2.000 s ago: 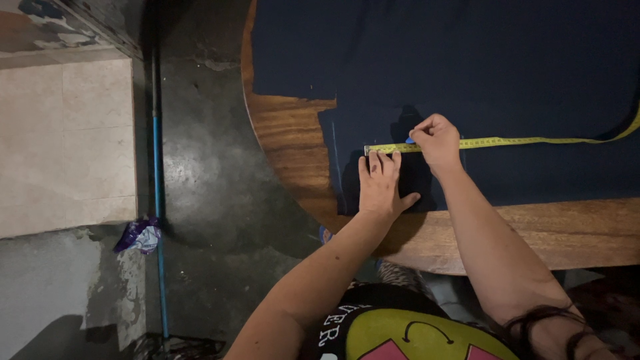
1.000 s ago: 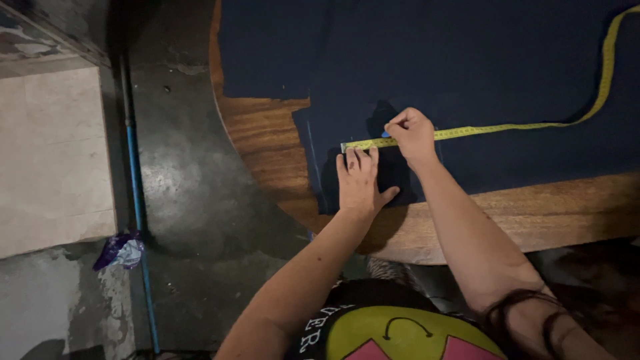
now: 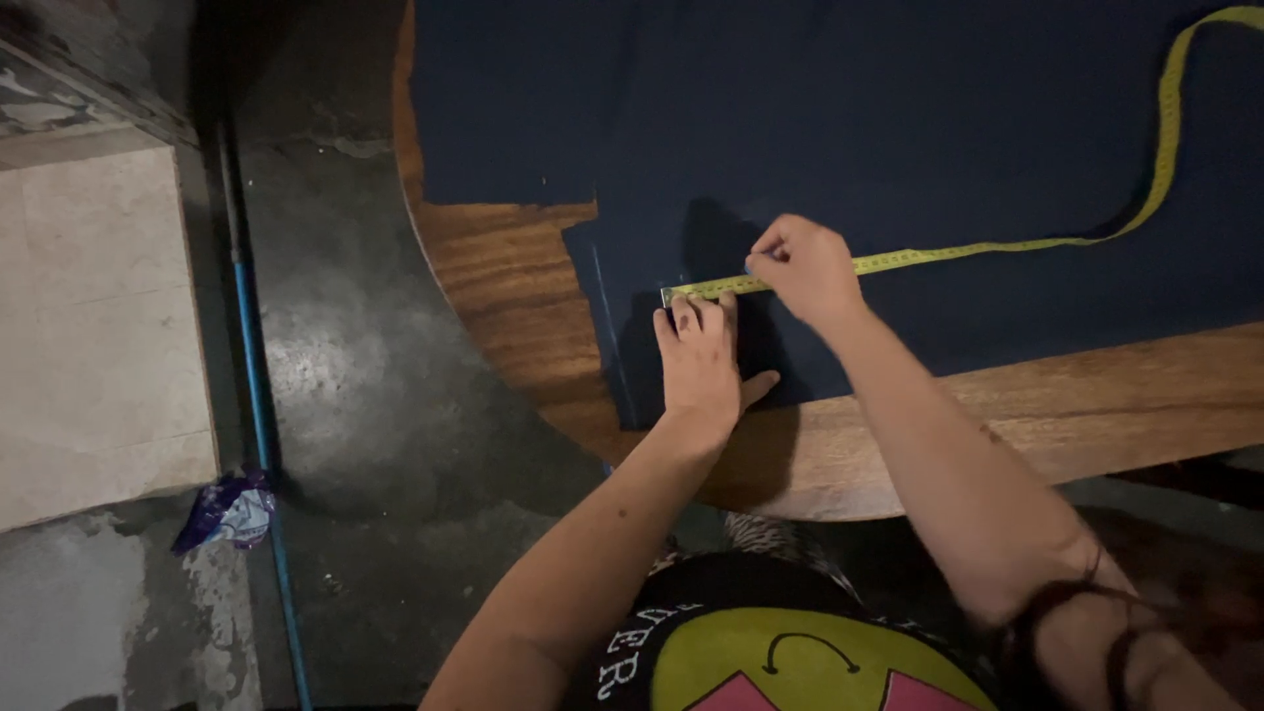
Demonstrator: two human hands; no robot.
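Dark blue fabric lies over a round wooden table. A yellow tape measure runs across it, its metal-tipped end at the left and its far part curving to the upper right. My left hand presses that end onto the fabric with spread fingertips. Just right of it, my right hand pinches a small blue piece, mostly hidden by the fingers, at the tape's upper edge. A pale line is marked on the fabric near its left edge.
A blue pole stretches along the dark floor left of the table, with a purple plastic wrapper beside it. Pale tiles form a surface at the far left. My torso is at the table's near edge.
The view has shifted, so the table sits further left than at first. More of the tape's curved far part shows now. Both hands remain at the same part of the tape.
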